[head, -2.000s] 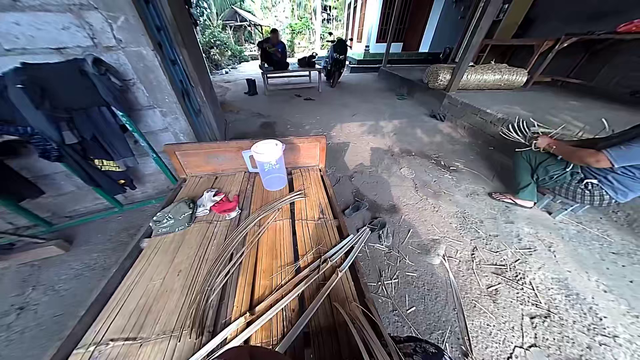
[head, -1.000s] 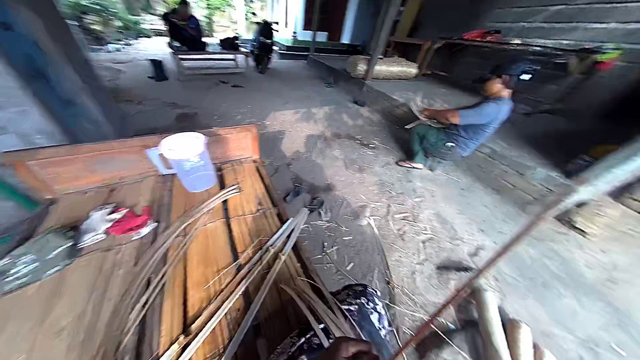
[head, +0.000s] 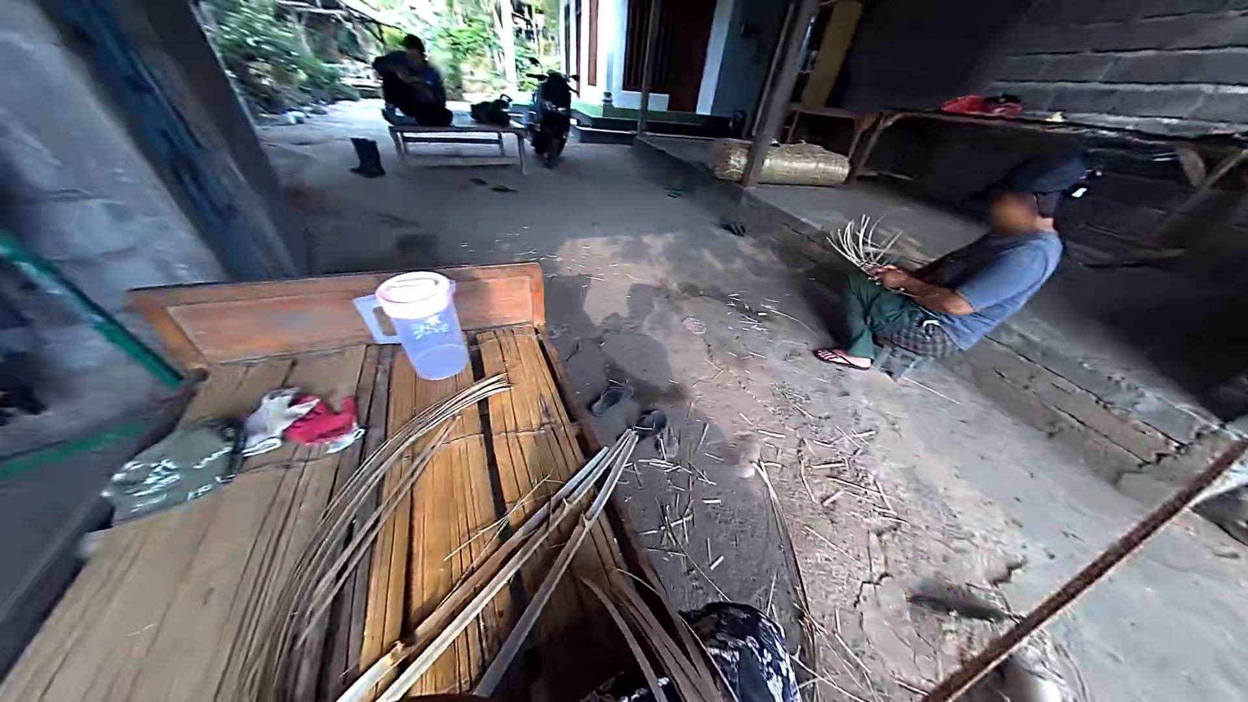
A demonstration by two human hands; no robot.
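Observation:
Neither of my hands shows in the head view. Long split strips, apparently bamboo or rattan (head: pixel 546 522), run from the bottom edge across the slatted bamboo bench top (head: pixel 234 526). A curved bundle of thinner strips (head: pixel 366 492) lies to their left. Behind them a translucent lidded plastic pitcher (head: pixel 429 327) stands near the raised wooden end board (head: pixel 361 312). Red and white cloth (head: pixel 307 421) and a grey-green cloth item (head: pixel 175 468) lie on the left side. Patterned dark fabric (head: pixel 743 648) shows beside the bench. A thin brown rod (head: pixel 1092 575) crosses the lower right corner.
On the right a seated person (head: pixel 994 278) holds a spray of thin strips (head: pixel 863 244). Scraps litter the concrete floor (head: pixel 819 468). Another person (head: pixel 411 88) sits on a far bench (head: pixel 458 136) beside a motorcycle (head: pixel 552 117). A rolled mat (head: pixel 795 164) lies beyond a post.
A hand at the bottom edge one second ago is out of view now. The rod has shifted toward the lower right corner. The view swung right, then partly back left.

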